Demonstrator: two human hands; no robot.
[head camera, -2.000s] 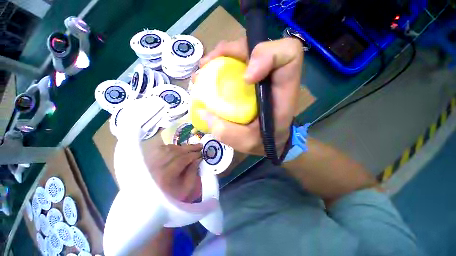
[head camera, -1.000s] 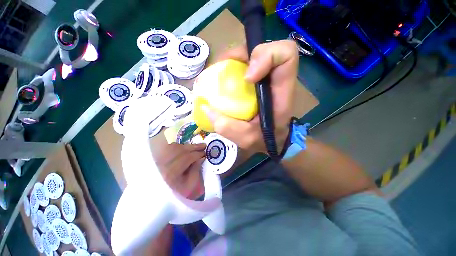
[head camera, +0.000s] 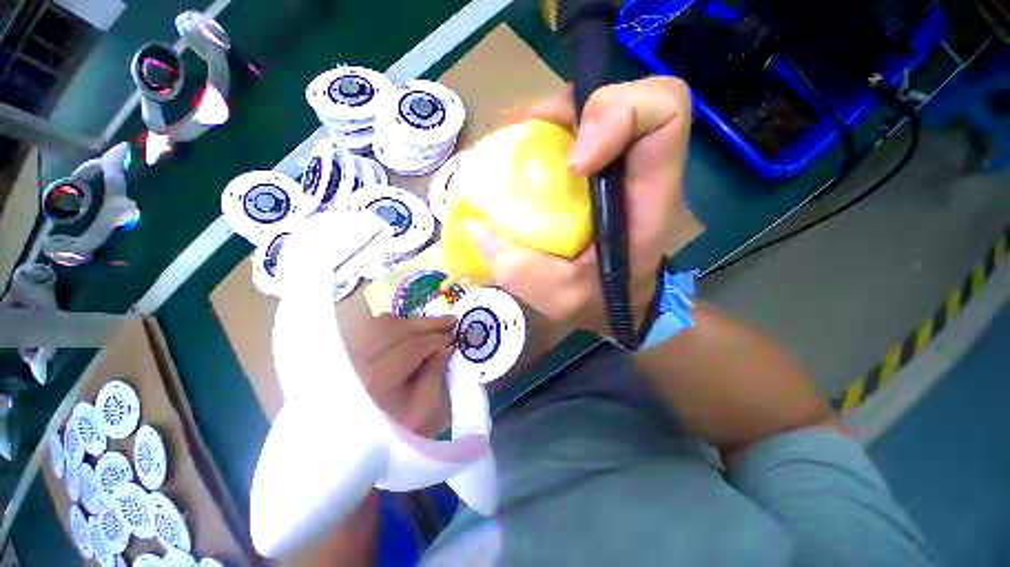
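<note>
My right hand (head camera: 631, 199) holds the yellow squeeze bottle (head camera: 521, 194) and also the black soldering iron (head camera: 609, 222). The bottle's lower end is over the green circuit board (head camera: 419, 292) in the open end of the white fan housing (head camera: 321, 410). The nozzle tip is too small to make out. My left hand (head camera: 404, 366) is inside the housing's curve, its fingertips at the edge of a motor cover (head camera: 487, 334) beside the board. The housing hides part of my left hand.
Stacked motor covers (head camera: 419, 111) stand on the brown cardboard (head camera: 498, 66) ahead. Grille covers (head camera: 114, 476) lie on cardboard at left. More housings (head camera: 208, 83) are at far left. A blue tray (head camera: 764, 161) with black units is at upper right, with a black cable (head camera: 775, 230) below it.
My right hand, with bottle and iron, has moved slightly right; the iron's upper part has swung right. The housing and left hand have barely moved over the last second.
</note>
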